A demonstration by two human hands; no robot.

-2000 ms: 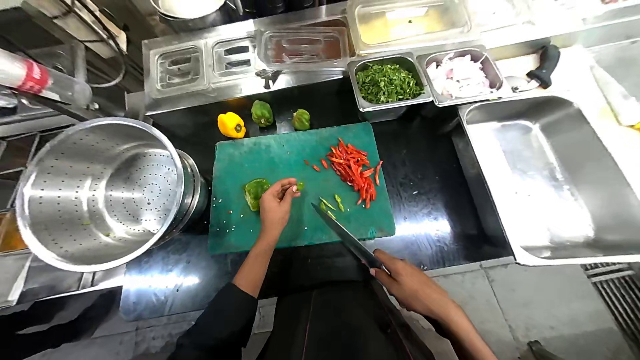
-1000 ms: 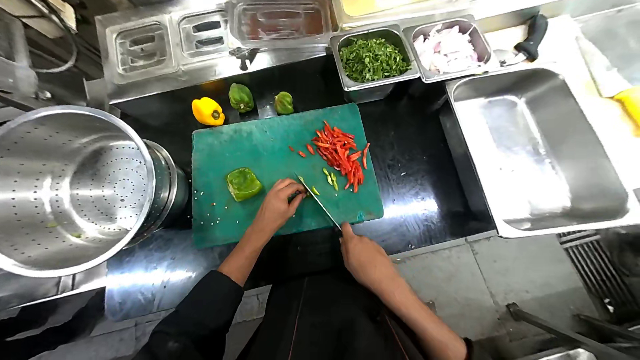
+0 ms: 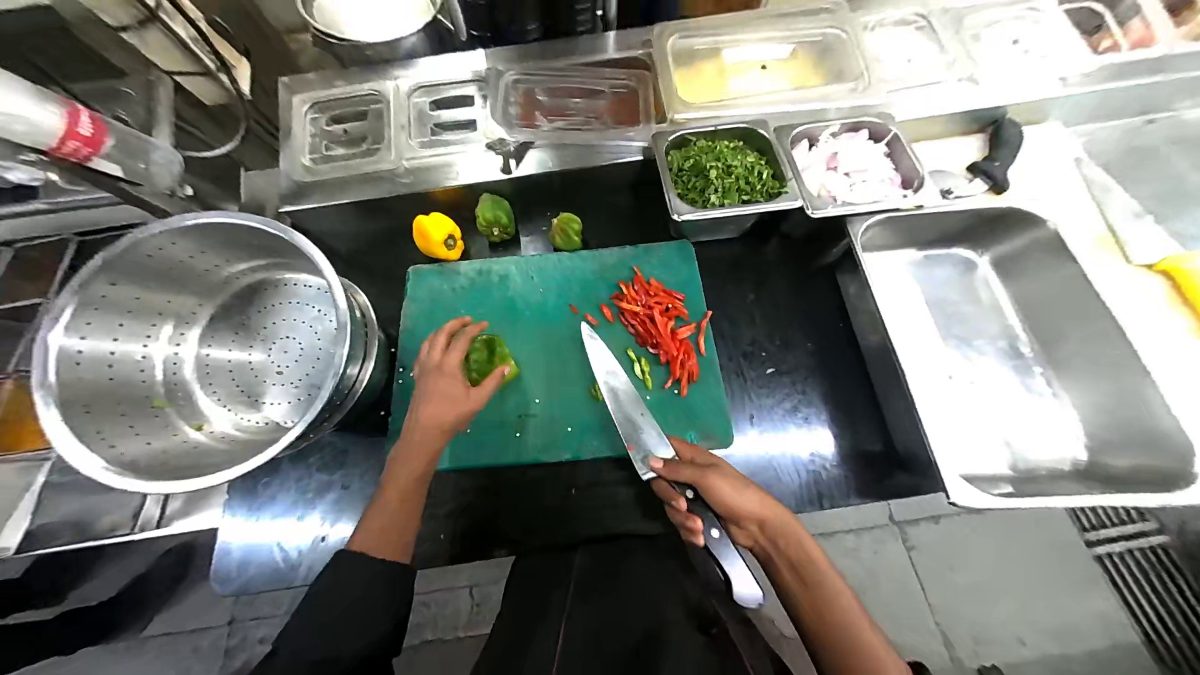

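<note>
On a green cutting board (image 3: 525, 431), my left hand (image 3: 450, 375) has its fingers and thumb around a piece of green bell pepper (image 3: 488, 358). My right hand (image 3: 708, 487) grips a chef's knife (image 3: 623, 403) near the heel of its blade, which slants up and left over the board. Red pepper strips (image 3: 661, 323) lie in a pile at the board's right side, with a few green strips (image 3: 639, 367) beside them. Beyond the far edge sit a yellow bell pepper (image 3: 438, 235) and two green peppers (image 3: 495, 217).
A perforated steel colander (image 3: 192, 352) stands at the left. Behind the board are steel pans of chopped green herbs (image 3: 727, 173) and chopped onion (image 3: 851, 166). A deep steel tray (image 3: 1022, 361) is at the right. A black-handled tool (image 3: 998, 155) rests beyond it.
My left hand has moved left from beside the blade onto the green pepper piece, which lay alone a second ago. The knife has come away from my left hand.
</note>
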